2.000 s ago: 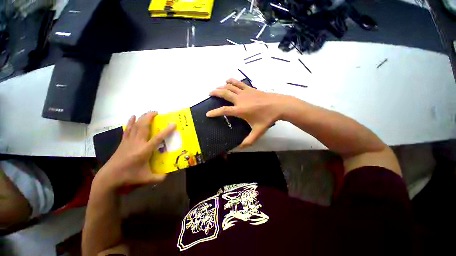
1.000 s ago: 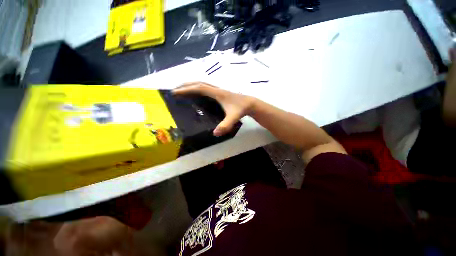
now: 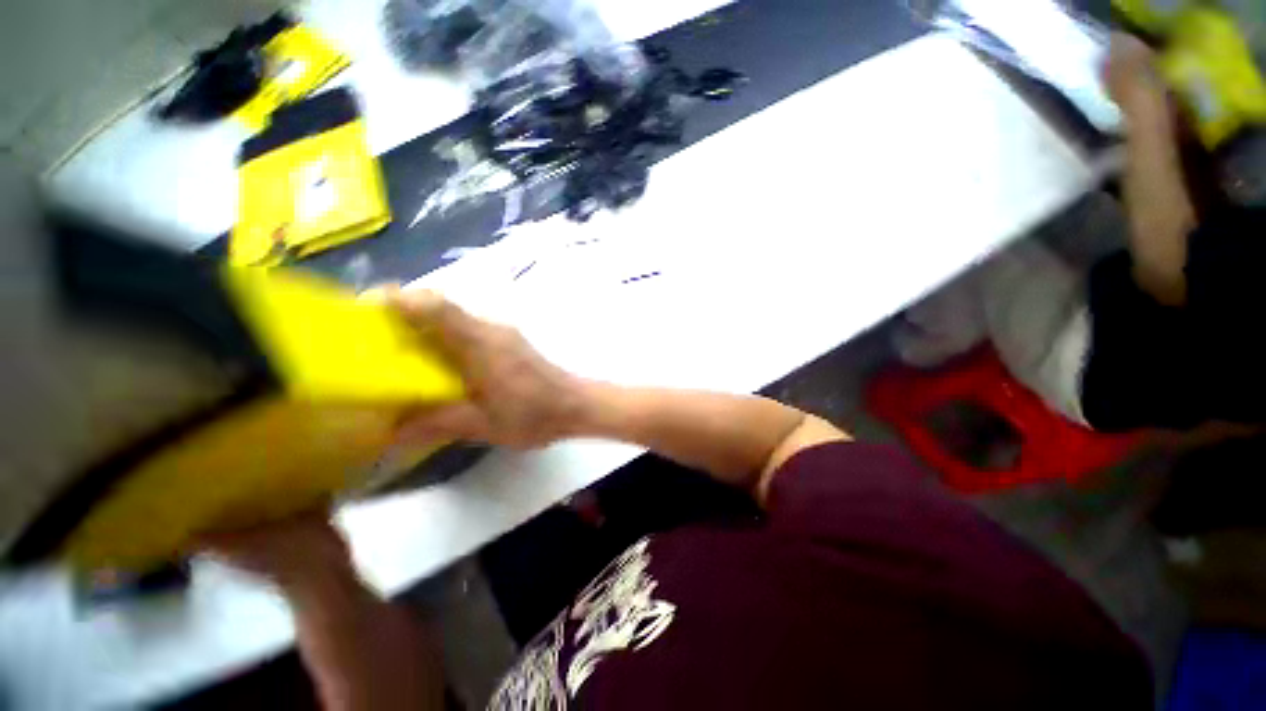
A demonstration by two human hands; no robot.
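Observation:
The yellow and black outer box (image 3: 347, 340) is raised at the left, close to the camera, tilted and blurred. Its black end points to the upper left. My right hand (image 3: 479, 368) holds its right side, with the fingers partly hidden by the box. My left hand (image 3: 285, 542) is under its lower side, blurred and mostly hidden behind the box. Whether anything is inside the box cannot be seen.
Flat yellow boxes with black flaps (image 3: 313, 190) lie at the back left. A tangled black heap (image 3: 597, 132) and clear plastic (image 3: 486, 42) are behind, with thin strips nearby. Another person's arm (image 3: 1152, 181) holds a yellow item at right. A red stool (image 3: 972, 417) stands below.
The box has gone from lying on the table to being raised and turned at the left. The view has swung right, and the other person's arm now shows.

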